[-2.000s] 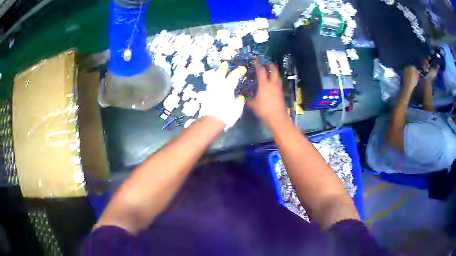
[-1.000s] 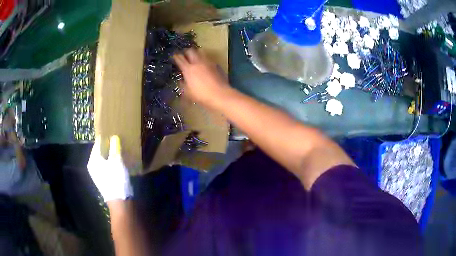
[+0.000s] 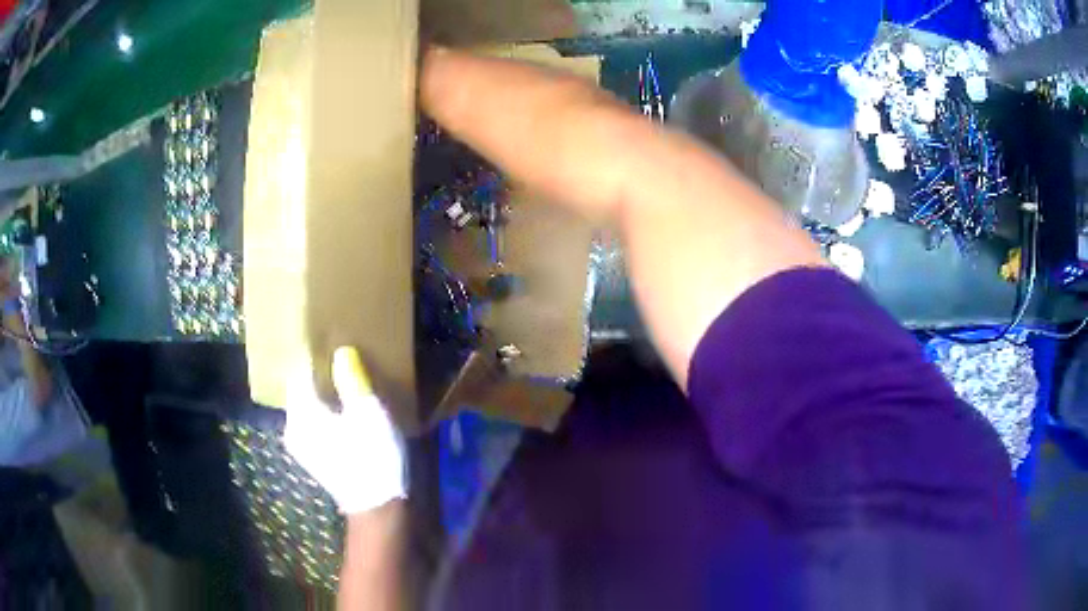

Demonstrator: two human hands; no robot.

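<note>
A large brown cardboard box [image 3: 364, 215] stands open on the bench, its flaps up. Dark wire leads [image 3: 451, 287] lie inside it with a few small pale bits. My left hand [image 3: 346, 448], in a white glove with yellow fingertips, is at the box's near left edge, thumb on the cardboard; its other fingers are partly hidden. My bare right forearm reaches into the box, and my right hand [image 3: 451, 86] is mostly hidden behind the box wall; I cannot see whether it holds anything.
Rows of circuit boards [image 3: 197, 227] lie left of the box, more in a tray [image 3: 286, 507] below. Right are the fume hood [image 3: 793, 149], white plastic pieces [image 3: 881, 197], a heap of wire leads [image 3: 954, 179] and a blue bin [image 3: 1040, 400]. A person's arm [image 3: 34, 358] shows far left.
From the white pieces, both hands have moved to the box. Since one second ago, my right hand has gone deeper into the box, and the box appears further right in view.
</note>
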